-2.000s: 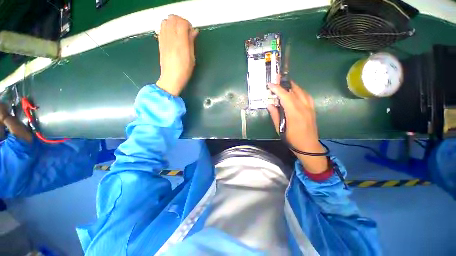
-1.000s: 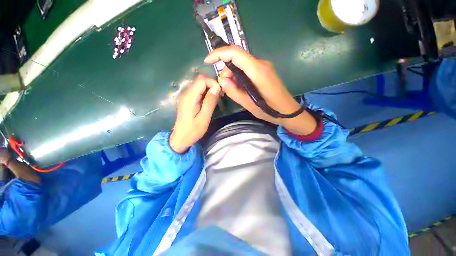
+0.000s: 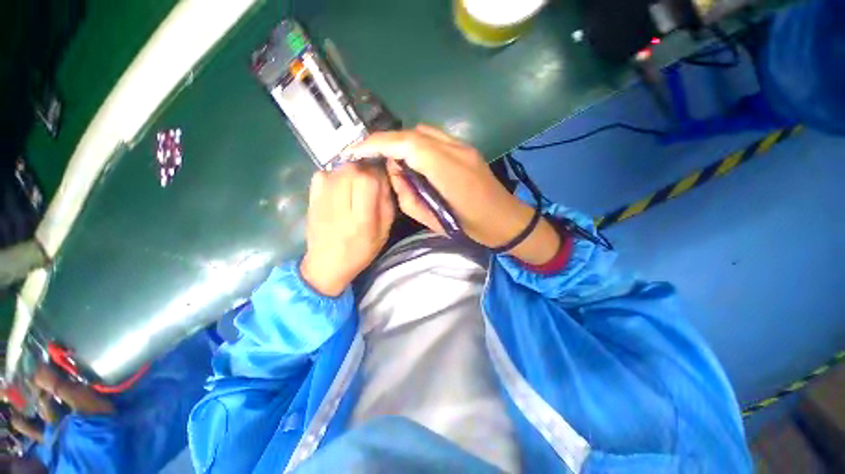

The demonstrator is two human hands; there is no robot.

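Note:
The opened phone assembly [image 3: 313, 104] lies tilted on the green mat, its board end away from me and its near end at my fingers. My right hand [image 3: 443, 178] holds the black soldering iron [image 3: 429, 197], which lies across the palm; its front end beside the phone is blurred. My left hand [image 3: 349, 218] is at the phone's near end with fingers bent, touching or nearly touching my right fingers. Whether it grips the phone or a small part is hidden.
A pile of small pink-white and dark components [image 3: 169, 156] lies left on the mat [image 3: 222, 190]. A yellow roll [image 3: 493, 20] stands at the top edge. The white edge strip [image 3: 123, 130] borders the conveyor. A neighbour's hands [image 3: 69, 396] and a red lead [image 3: 120, 384] are lower left.
The view has turned and shifted. My left hand has come from the mat's far edge to the phone's near end, beside my right hand. The component pile, earlier covered, now shows.

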